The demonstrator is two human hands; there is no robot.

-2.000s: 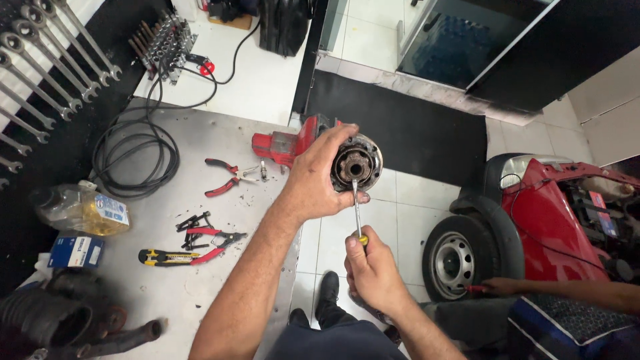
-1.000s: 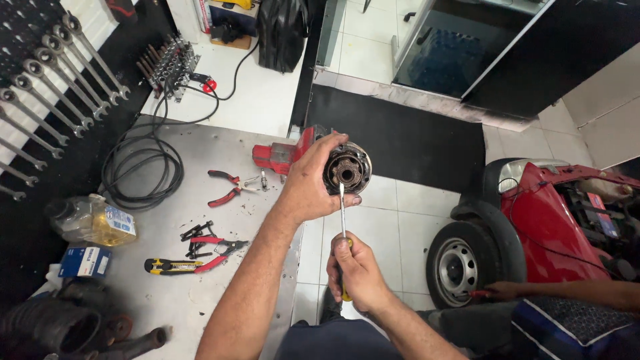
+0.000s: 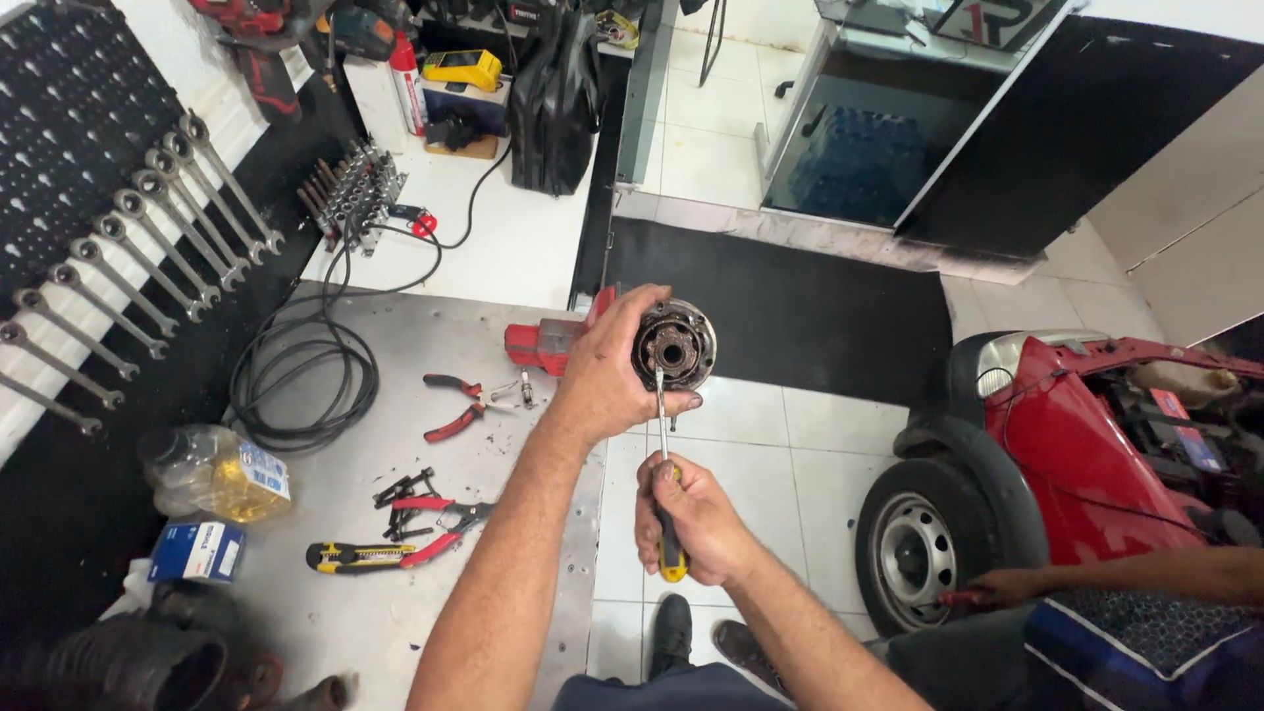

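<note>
Greasy and round, a metal CV joint (image 3: 697,329) faces up at the middle of the head view. My left hand (image 3: 612,370) grips it from the left, thumb below and fingers over the top. My right hand (image 3: 691,518) is closed around the yellow and black handle of a screwdriver (image 3: 663,420). The screwdriver's tip touches the lower left of the joint's inner part. Just behind my left hand is a red bench vise (image 3: 538,345) at the bench's edge; whether the joint rests in its jaws is hidden.
On the metal bench (image 3: 346,632) lie red-handled pliers (image 3: 454,405), snap-ring pliers (image 3: 439,538), a utility knife (image 3: 355,558), black bolts and a coiled cable (image 3: 306,375). A plastic bottle (image 3: 222,474) stands left. Wrenches (image 3: 148,237) hang beside it. At right, a person's hand (image 3: 1007,587) is near a car wheel (image 3: 913,553).
My right hand stays on the screwdriver, its grip on the handle changed. My left hand still holds the joint.
</note>
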